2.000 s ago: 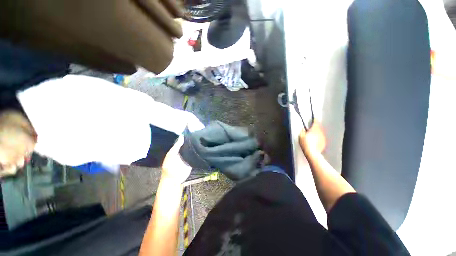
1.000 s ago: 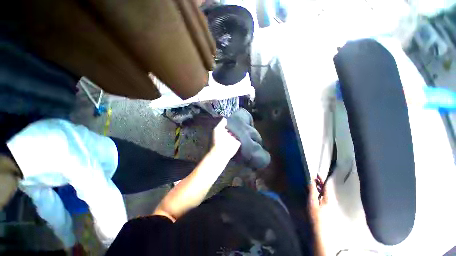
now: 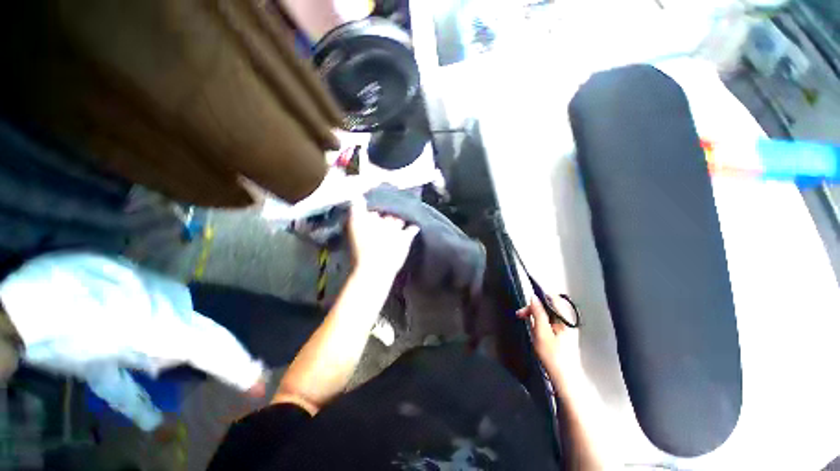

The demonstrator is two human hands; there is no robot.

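My left hand [image 3: 379, 241] grips a bunched grey cloth garment [image 3: 449, 258] that hangs over the floor left of the table. The garment's full shape is unclear. My right hand [image 3: 549, 342] is at the table's near left edge, with its fingers around a thin black looped line [image 3: 573, 311], which looks like a cable. The line runs up along the table edge. The dark padded pressing board [image 3: 659, 258] lies lengthwise on the white table [image 3: 783, 304], right of my right hand. No iron can be made out.
Brown garments [image 3: 203, 110] hang at upper left. A black fan [image 3: 368, 83] stands beyond my left hand. A person in a white top [image 3: 120, 313] is at left. A blue upright [image 3: 792, 161] is right of the board. Yellow-black tape [image 3: 322, 271] marks the floor.
The view has shifted. My left hand has moved forward with the grey garment. The black line now curls in a loop beside my right hand. The person in white has bent lower.
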